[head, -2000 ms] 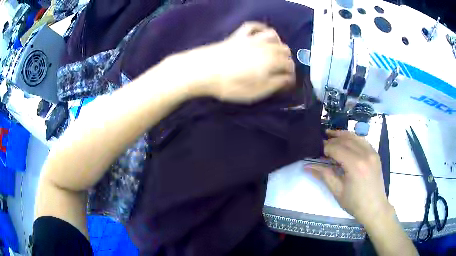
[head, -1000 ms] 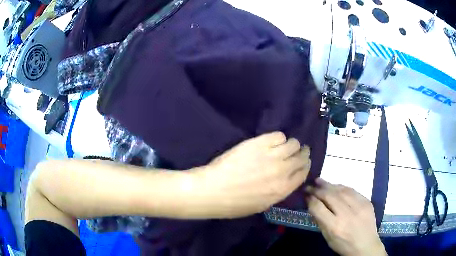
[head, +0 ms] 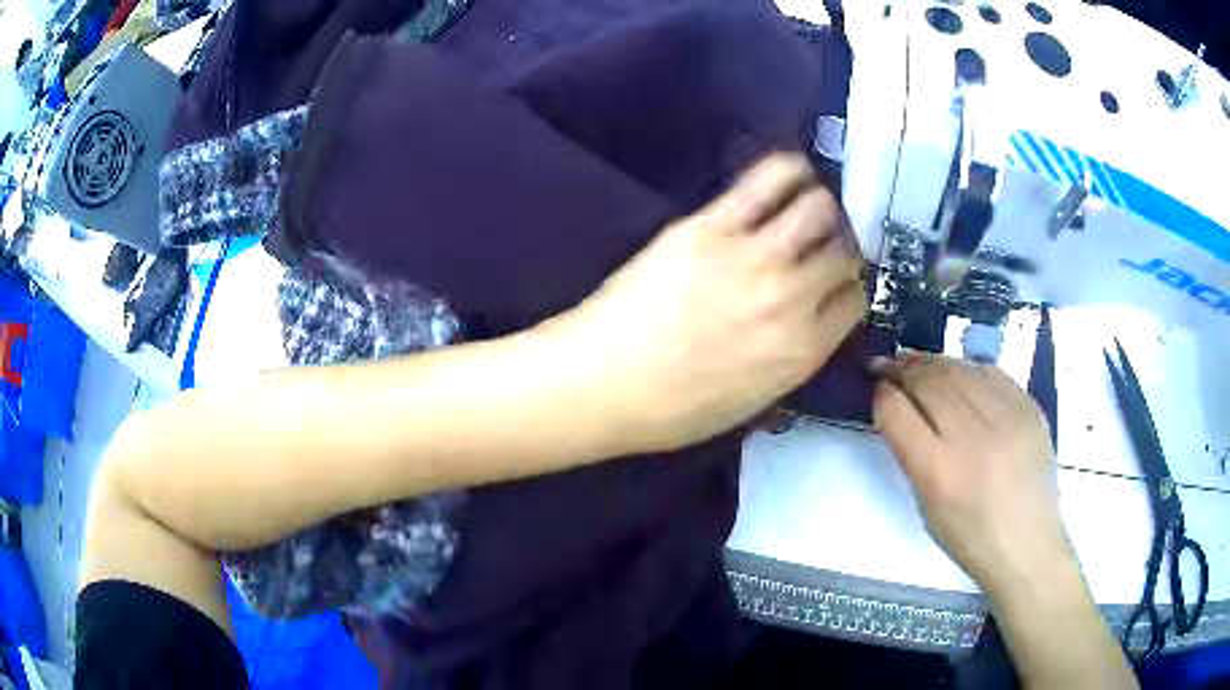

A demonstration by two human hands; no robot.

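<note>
The dark plum garment body (head: pixel 459 189) covers the middle of the view and hangs over the table's front edge. Its plaid fleece parts (head: pixel 364 317) show at the left. My left hand (head: pixel 742 303) holds the cloth with curled fingers, left of the presser foot area (head: pixel 920 303). My right hand (head: pixel 971 465) holds the garment edge just below the foot, thumb and fingertips together on it. The needle point and the cloth under the foot are too small or hidden to tell. A dark plum strip (head: pixel 1043 378) lies right of the foot, partly hidden by my right hand.
The white sewing machine head (head: pixel 1079 243) with a blue stripe stands at upper right. Black shears (head: pixel 1157 492) lie on the table at right. A measuring scale (head: pixel 850 607) runs along the front edge. A grey round-vented unit (head: pixel 105 159) is at upper left, with blue items (head: pixel 47 364) beyond.
Both hands have moved up from the table's front edge to beside the foot, with the garment edge. The garment has shifted and folded anew; more of the table front shows.
</note>
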